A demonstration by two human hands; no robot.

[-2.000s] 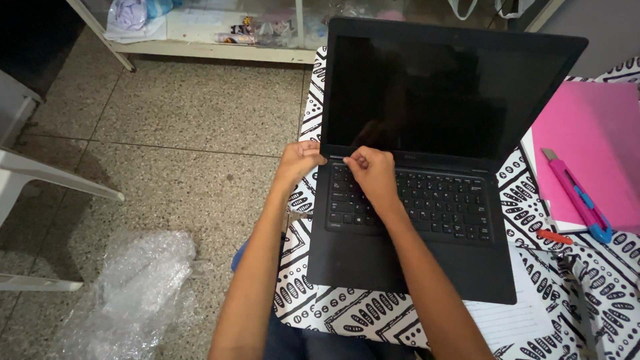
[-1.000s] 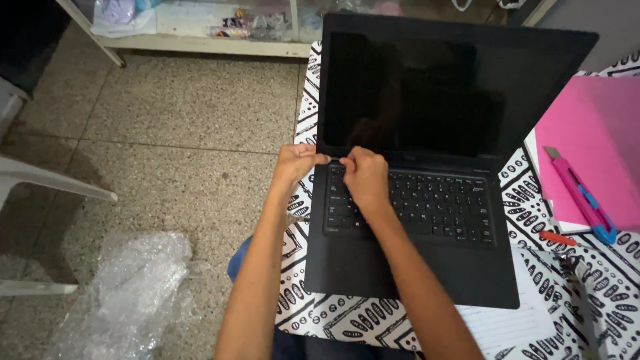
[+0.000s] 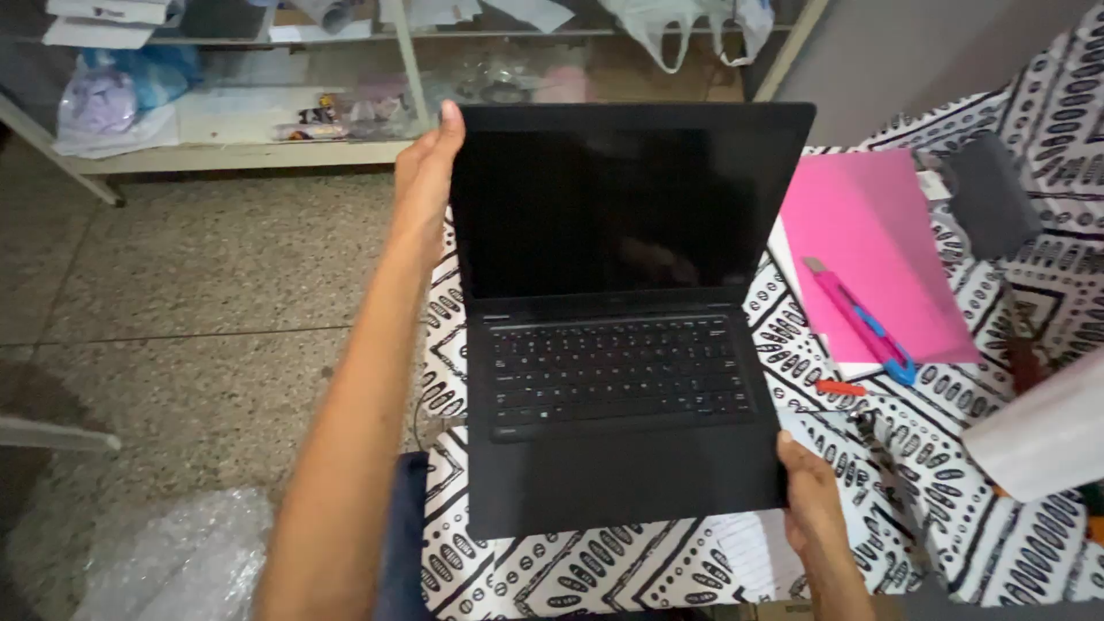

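A black laptop [image 3: 621,500] stands open in front of me, its screen dark. My left hand [image 3: 427,168] grips the upper left edge of the screen, thumb up at the corner and the other fingers behind the lid. At the base's front right corner, my right hand [image 3: 809,487] holds the side edge, the thumb near the top face and the fingers partly hidden under it. The keyboard [image 3: 617,375] is uncovered between the two hands.
Right of the laptop lie a pink sheet [image 3: 871,224], a pink and blue utility knife [image 3: 854,319] and an orange piece [image 3: 840,388] on the patterned cloth [image 3: 569,569]. Bubble wrap [image 3: 181,552] is on the floor; a shelf unit [image 3: 259,155] stands behind.
Both hands have left the keyboard's upper left corner. The left has moved up to the screen's edge, the right down to the base's front right corner. The view has shifted.
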